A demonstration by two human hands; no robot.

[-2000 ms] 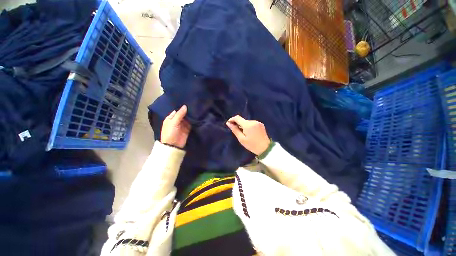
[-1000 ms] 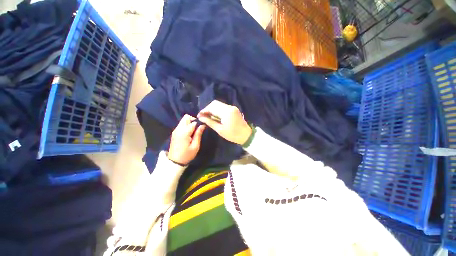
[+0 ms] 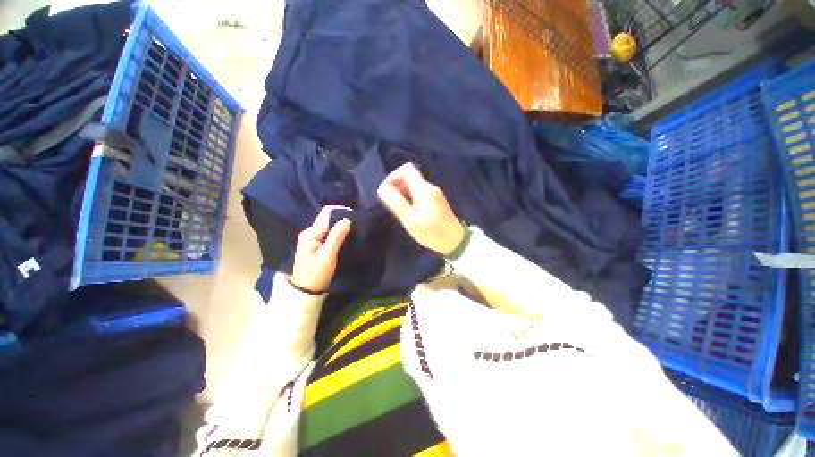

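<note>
A large navy garment (image 3: pixel 402 98) lies over my lap and spreads away from me across the middle of the view. My left hand (image 3: pixel 320 250) pinches a small fold of the navy cloth between thumb and fingers, at the near left part of the garment. My right hand (image 3: pixel 420 210) is to the right of it, apart from my left hand and just over the cloth. Its fingers are curled together with the fingertips slightly blurred. I cannot tell whether they hold a thread or a small tool.
A blue slatted crate (image 3: pixel 112 214) stands at left, with navy garments (image 3: pixel 45 152) beyond it and more dark cloth (image 3: pixel 98 384) at lower left. An orange-brown bench (image 3: pixel 545 62) is at upper right, near crumpled blue plastic (image 3: pixel 608 143). Blue crates (image 3: pixel 706 241) stand at right.
My hands came together at the cloth, gathering a fold, and have now parted. My right hand has moved right, away from my left hand, which keeps its pinch on the cloth.
</note>
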